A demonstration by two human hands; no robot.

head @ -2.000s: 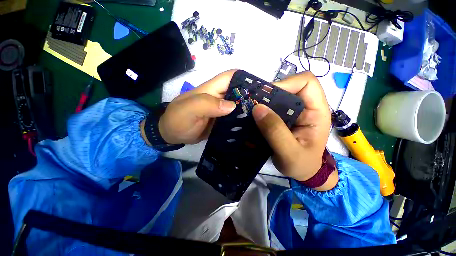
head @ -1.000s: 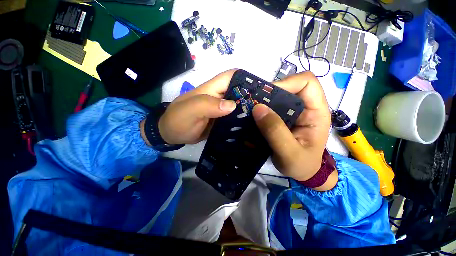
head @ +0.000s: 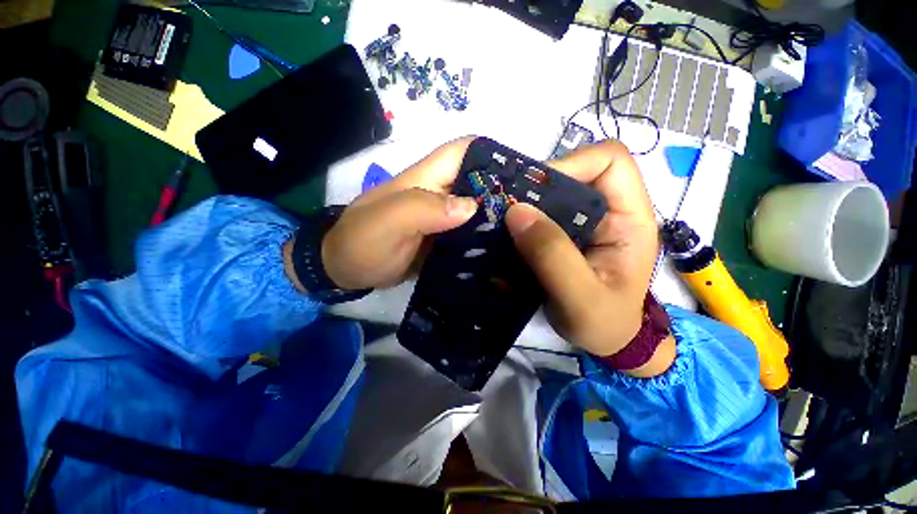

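A black opened phone body is held tilted above my lap, its inside facing up with small white, silver and orange spots. My left hand grips its upper left edge, the thumb tip near the top end. My right hand holds its upper right side, fingers behind it and thumb on the inside face. Between the two thumb tips is a small dark blue and metallic part, at the phone's top end. Whether each thumb presses or pinches it cannot be told. The fingers behind the phone are hidden.
A black phone with a white sticker lies left. Small modules lie on the white pad. A yellow electric screwdriver, white cup and blue bin are right. A battery lies upper left; a black cord upper right.
The phone body's lower end has risen slightly. My right hand has shifted a little left. Both thumbs remain at the small part.
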